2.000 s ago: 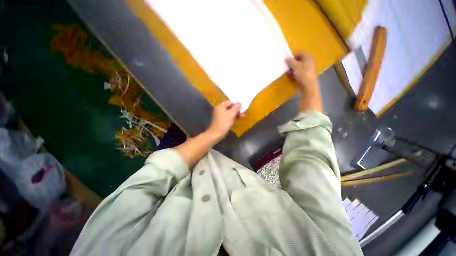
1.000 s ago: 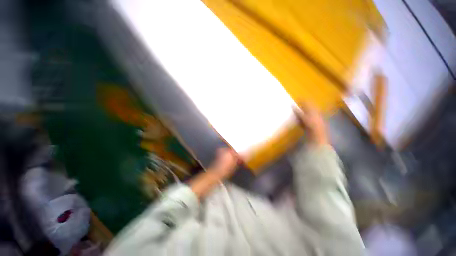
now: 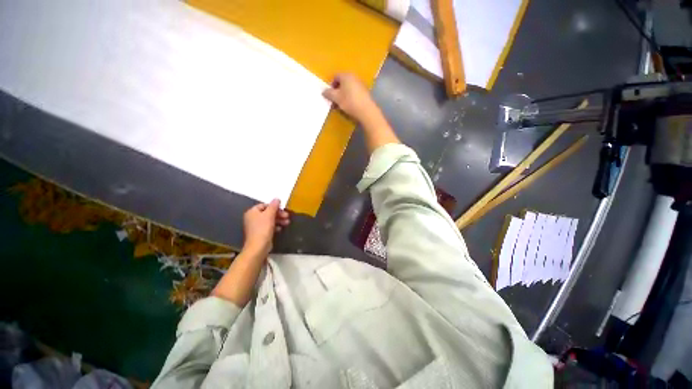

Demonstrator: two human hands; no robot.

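Observation:
A long white sheet (image 3: 174, 91) lies over the mustard fabric (image 3: 319, 38) on the dark grey table. Yellow shows along its far side and beyond its near end. My left hand (image 3: 263, 225) pinches the sheet's near left corner, at the end of the yellow fabric. My right hand (image 3: 352, 99) pinches the sheet's other near corner, above the yellow fabric.
A wooden bar (image 3: 448, 49) lies on another white sheet (image 3: 485, 38). A cloth cutter (image 3: 607, 129) with a flat metal base, thin wooden slats (image 3: 523, 173), cut white pieces (image 3: 537, 247) and a red-rimmed block (image 3: 374, 238) are at the right. Orange scraps (image 3: 61, 209) lie on the green floor.
The view has turned and shifted rightward, so the cutter and cut pieces show clearly. The white sheet's near end lies flatter, and its left edge now leaves bare grey table beside it. Both hands still hold its corners.

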